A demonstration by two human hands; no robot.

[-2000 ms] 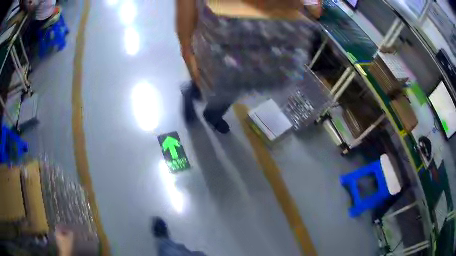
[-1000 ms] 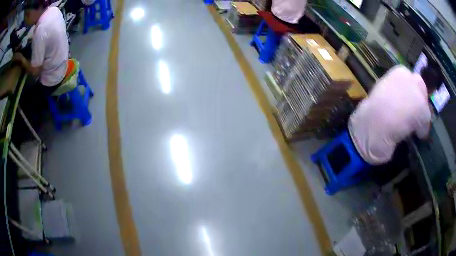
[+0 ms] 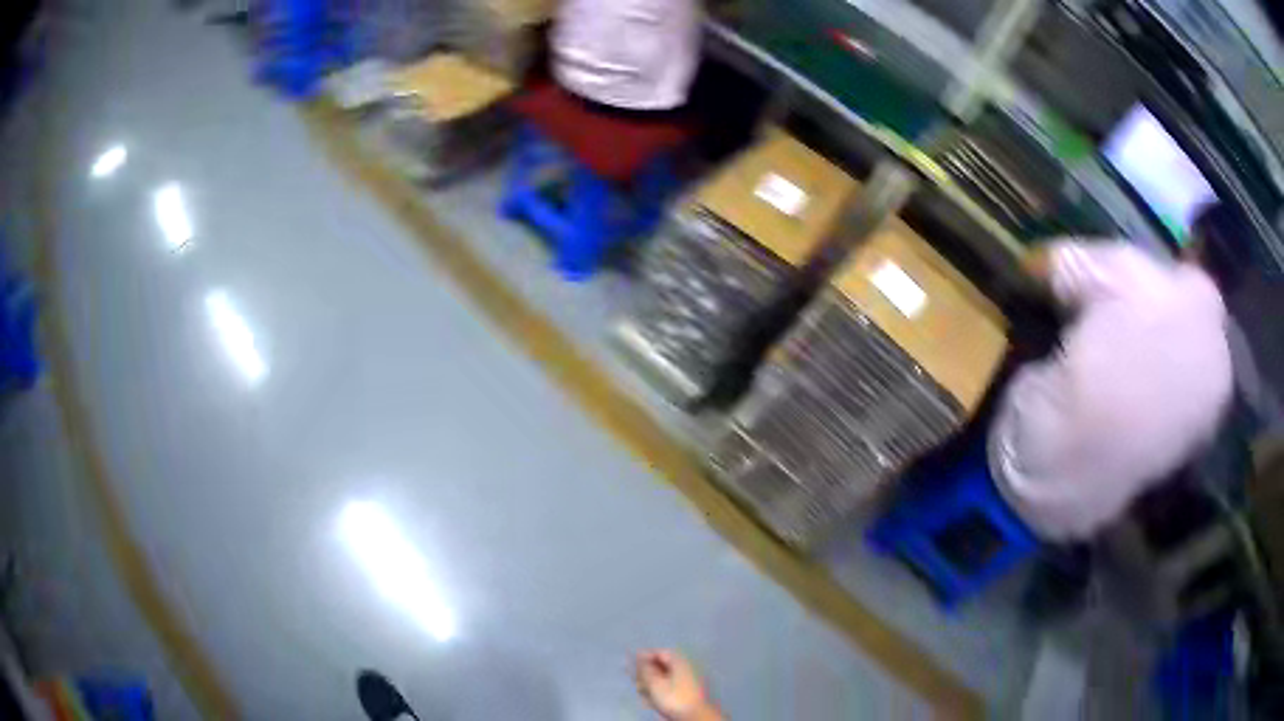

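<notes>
My right hand (image 3: 673, 685) is small and blurred at the bottom edge, right of centre, over the grey floor. Nothing shows in it, and its finger position is unclear. My left hand is not in view. Two wrapped tray stacks stand side by side on the floor beside the yellow lane line: a nearer stack (image 3: 831, 416) and a farther stack (image 3: 704, 289). Both have flat tan cardboard tops with a white label. Neither is touched by my hand.
A person in a pink shirt (image 3: 1119, 380) sits on a blue stool (image 3: 958, 533) right of the stacks. Another seated person (image 3: 627, 49) is beyond them. Yellow lane lines (image 3: 563, 359) edge the walkway. A lower bundle (image 3: 448, 106) stands farther up. A dark shoe (image 3: 380, 693) shows at the bottom.
The view has moved forward and turned right. The stacks and seated people appear nearer and more central. My right hand and a shoe have come into view at the bottom.
</notes>
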